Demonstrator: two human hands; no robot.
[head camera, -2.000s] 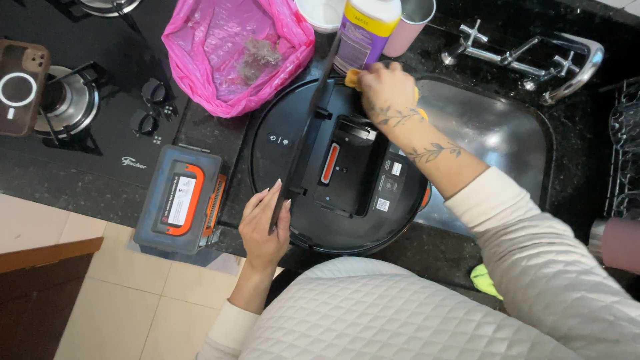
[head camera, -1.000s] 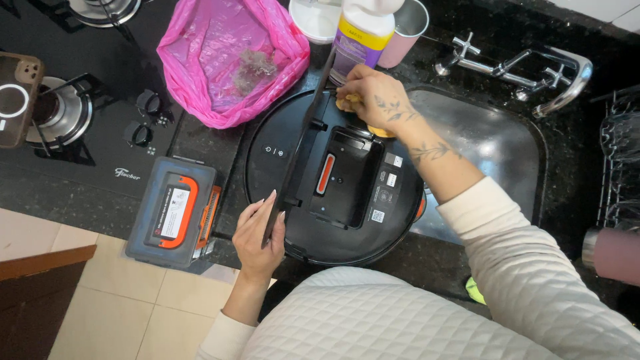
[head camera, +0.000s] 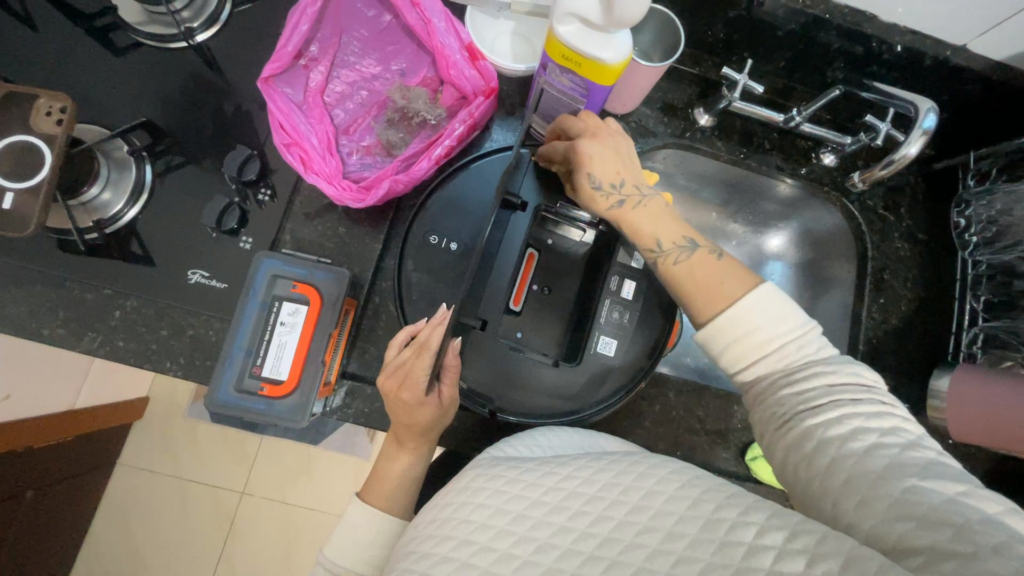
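Observation:
A round black robot vacuum (head camera: 552, 392) lies on the counter, its hinged lid (head camera: 480, 264) raised and seen edge-on. My left hand (head camera: 420, 376) grips the lid's near edge between thumb and fingers. At the far end of the lid, my right hand (head camera: 588, 156) bends over the vacuum's rim; a yellow cloth (head camera: 652, 178) shows partly beside it, mostly hidden by the hand. The open bay (head camera: 552, 288) holds an orange-trimmed slot. To the left rests a translucent dustbin box (head camera: 276, 340) with an orange handle.
A pink plastic bag (head camera: 344, 152) with grey lint (head camera: 412, 116) stands beyond the vacuum, near a white and purple bottle (head camera: 580, 68), a white tub (head camera: 508, 40) and a pink cup (head camera: 644, 64). A steel sink (head camera: 768, 240) and tap (head camera: 816, 128) are right; a gas cooktop (head camera: 160, 256) and phone (head camera: 30, 160) are left.
My right hand has stayed near the far end of the raised lid, its fingers now bent closer to the lid; less of the yellow cloth shows by the fingertips. My left hand keeps hold of the lid.

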